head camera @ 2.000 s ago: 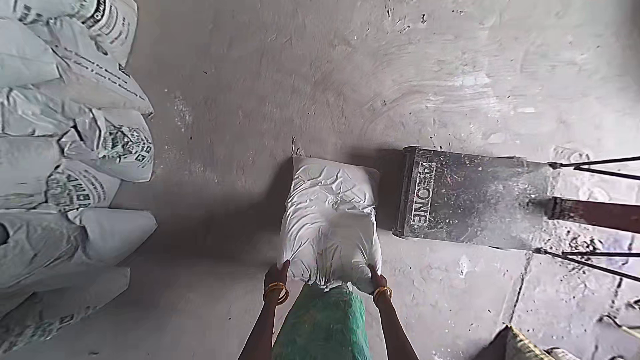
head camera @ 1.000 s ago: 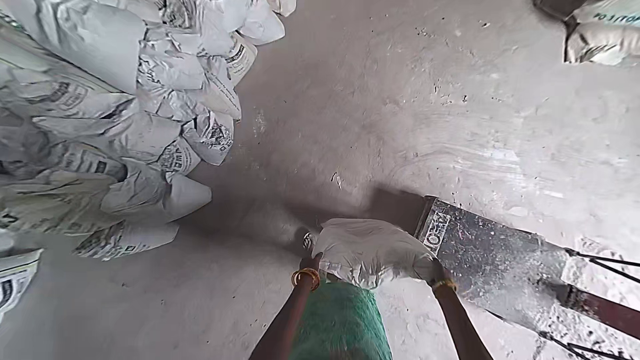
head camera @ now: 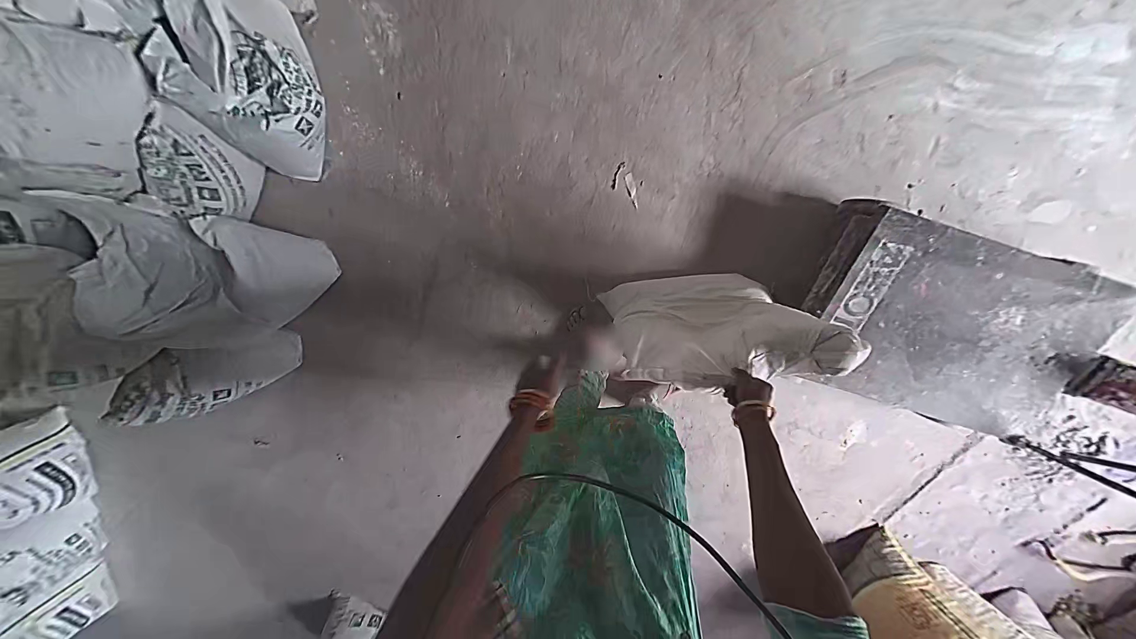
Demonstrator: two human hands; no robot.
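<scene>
A white filled sack lies crosswise in front of me, its right end over the near corner of a dark metal platform dusted with powder. My right hand grips the sack's near edge. By its left end is my left hand, dark and blurred; whether its fingers hold the sack cannot be made out. Both wrists wear bangles. Green cloth hangs between my arms, and a thin black cord crosses over it.
Printed white sacks are heaped at the left, with more stacked sacks at the lower left. Yellowish sacks lie at the lower right. Black rods extend from the platform's near right side. Concrete floor lies beyond.
The sack, earlier lengthwise between both hands, now lies crosswise with its right end at the platform. My right hand has shifted along its near edge. The view has turned and shifted.
</scene>
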